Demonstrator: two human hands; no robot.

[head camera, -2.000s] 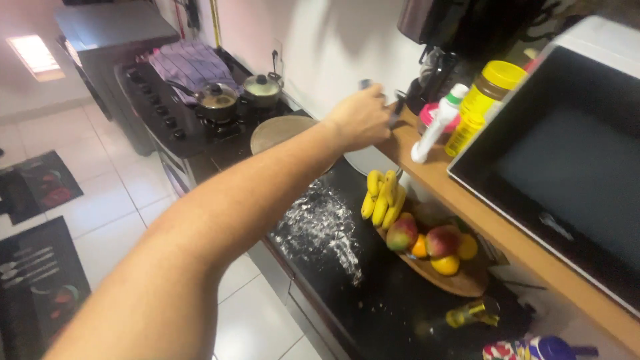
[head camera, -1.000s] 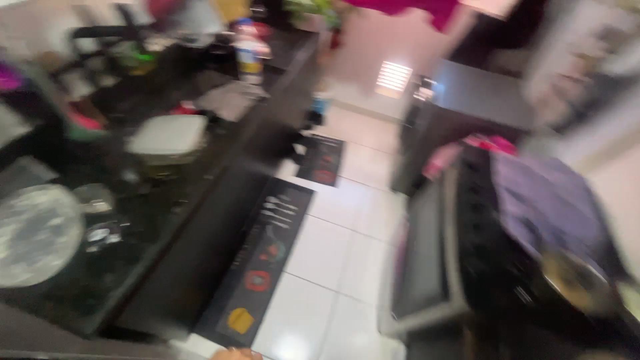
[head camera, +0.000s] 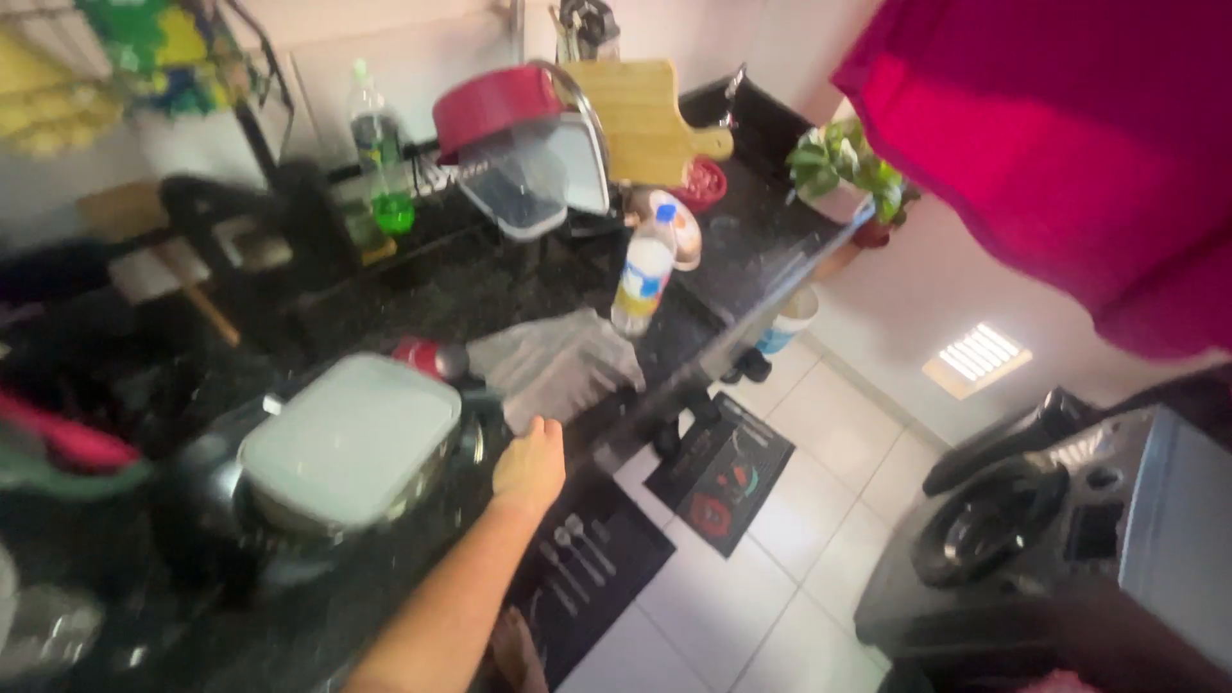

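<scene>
My left hand [head camera: 534, 464] reaches up from the bottom of the head view, its fingers closed at the near edge of a wrinkled grey cloth [head camera: 568, 366] on the dark counter's front edge. Left of the hand is a rectangular container with a whitish lid [head camera: 351, 438]; a red and dark object [head camera: 428, 358] lies behind it. Just beyond the cloth stands a clear bottle with a blue cap and yellowish liquid [head camera: 643, 274]. My right hand is not in view. A blurred, skin-coloured shape low in the view cannot be told.
A dish rack holds a red pot [head camera: 496, 108] and clear containers, beside a wooden cutting board [head camera: 630, 120]. A bottle of green liquid [head camera: 383, 159] stands behind the sink area. Dark mats [head camera: 722, 472] lie on the tiled floor. A washing machine [head camera: 1001, 520] is at the right.
The view has swung from the stove and fruit counter to the sink counter. My left hand, raised near the shelf two seconds ago, is now at the grey cloth.
</scene>
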